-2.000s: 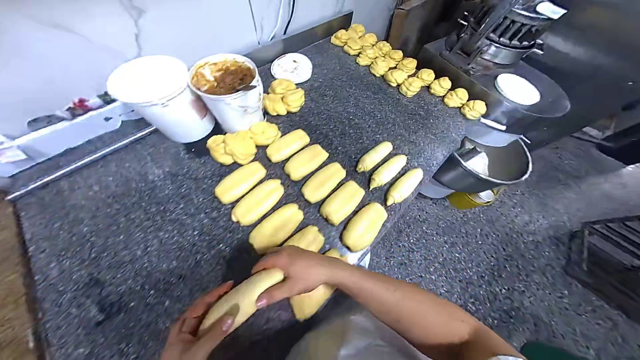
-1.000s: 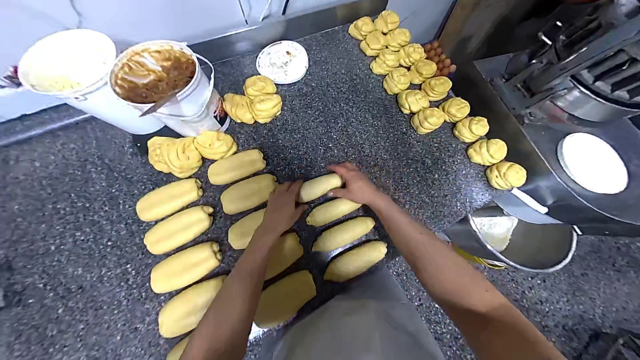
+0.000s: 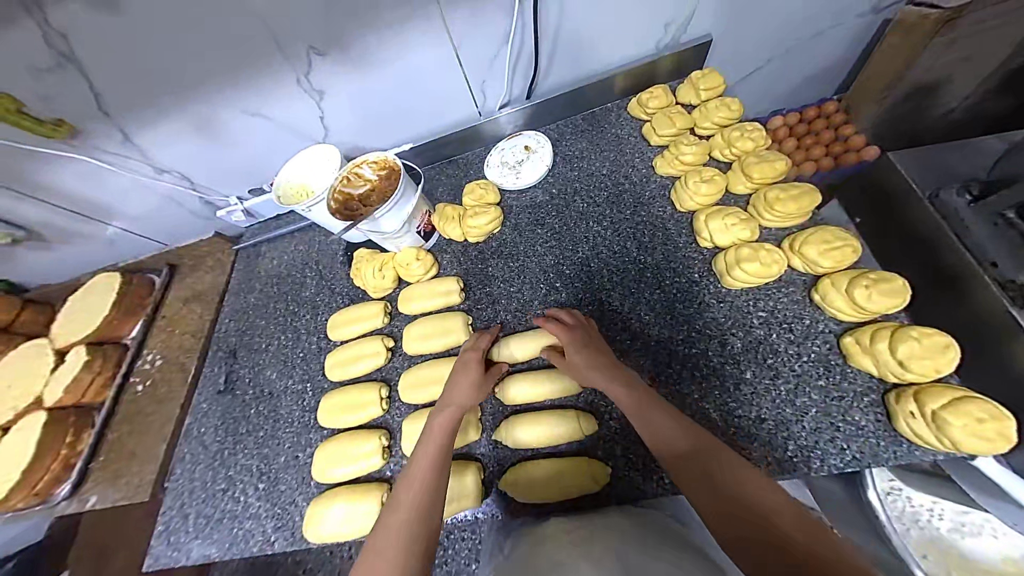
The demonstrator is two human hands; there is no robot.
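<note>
Both hands hold the ends of a rolled dough log (image 3: 522,346) that lies on the speckled dark stone counter (image 3: 616,280). My left hand (image 3: 478,372) is at its left end, and my right hand (image 3: 580,348) has its fingers over the right end. Just below it lies another dough roll (image 3: 538,386), with two more beneath in the same column. To the left are two columns of fatter dough rolls (image 3: 358,359), partly hidden by my left forearm. Twisted dough knots (image 3: 750,264) stand in two rows on the right.
At the back stand a bucket of brown filling (image 3: 366,188), a white bucket (image 3: 308,174), a round white lid (image 3: 518,160) and small dough knots (image 3: 481,222). Eggs (image 3: 816,136) sit at the back right. A tray of cut baked loaves (image 3: 120,392) is at far left, a metal bowl (image 3: 888,512) at lower right.
Two seconds ago my hands held a dough roll near the counter's front edge; now they are on one at the top of the right column. That column has grown from three rolls. The view has shifted.
</note>
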